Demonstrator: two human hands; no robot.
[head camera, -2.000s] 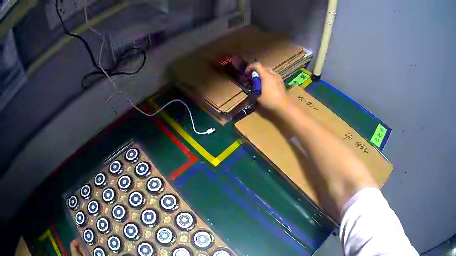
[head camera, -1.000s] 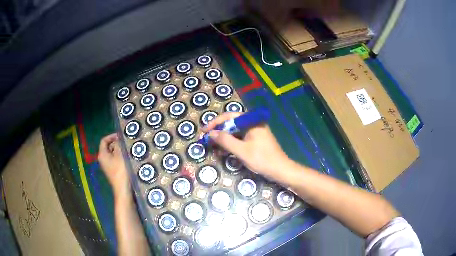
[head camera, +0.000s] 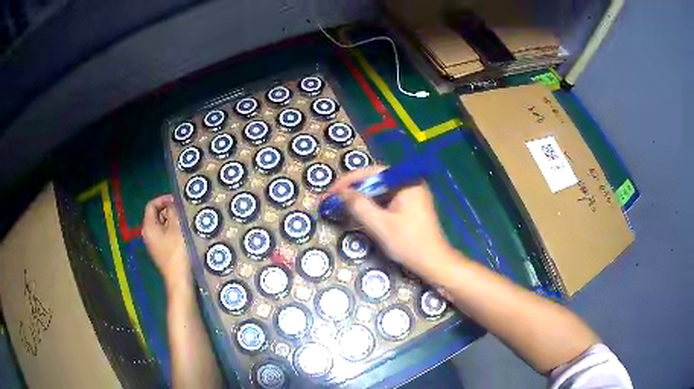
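Observation:
A clear plastic blister tray (head camera: 183, 199) lies in the middle, with rows of round parts (head camera: 283, 191) that have black rims and pale rings. The nearer parts are washed out by glare. My right hand (head camera: 392, 220) is over the tray's right side and holds a blue marker pen (head camera: 373, 188), blurred, its lower end near a part in the middle rows. Whether the tip touches anything cannot be told. My left hand (head camera: 163, 228) is at the tray's left edge with curled fingers. A red mark (head camera: 283, 257) shows between parts.
A cardboard-topped stack with a white label (head camera: 553, 163) stands at right. Brown cardboard with dark scribbles (head camera: 57, 304) is at left. A cardboard pile (head camera: 449, 55) with a black flat object (head camera: 487, 44) lies behind at right. A white cable (head camera: 396, 64) lies behind the tray.
Two seconds ago my right hand was at the back cardboard pile with the pen; it is now over the tray. Since one second ago, the pen has shifted slightly and the left hand slightly left.

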